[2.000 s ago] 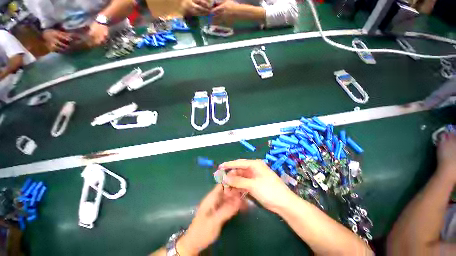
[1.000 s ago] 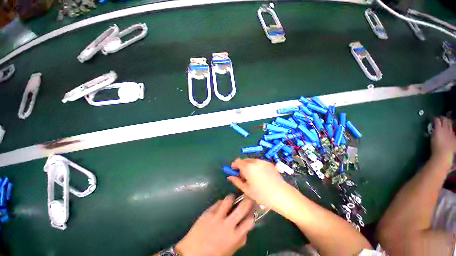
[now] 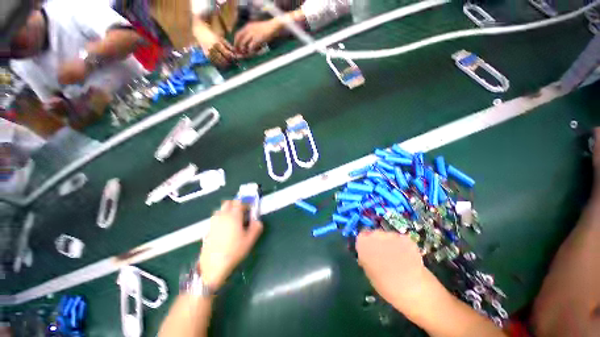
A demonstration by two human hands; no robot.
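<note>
My left hand (image 3: 230,240) holds a white loaded housing (image 3: 249,193) with a blue band at the near white rail; its lower part is hidden by my fingers. My right hand (image 3: 391,260) is at the near edge of the heap of blue lithium cells (image 3: 388,187) and green circuit boards (image 3: 427,230). Its fingertips are hidden, so I cannot tell whether it grips anything. Two loaded housings (image 3: 277,155) lie side by side on the green surface beyond the rail.
Two empty housings (image 3: 131,303) overlap at the lower left, with more beyond the rail (image 3: 177,230). Loose white rings (image 3: 487,286) lie right of my right forearm. A white cable (image 3: 421,46) crosses the far side. Other people's hands (image 3: 253,39) work opposite; a forearm is at right.
My left hand has moved forward and left to the rail with a loaded housing. My right hand has moved right to the heap and no longer shows the blue cell it held. The view has tilted.
</note>
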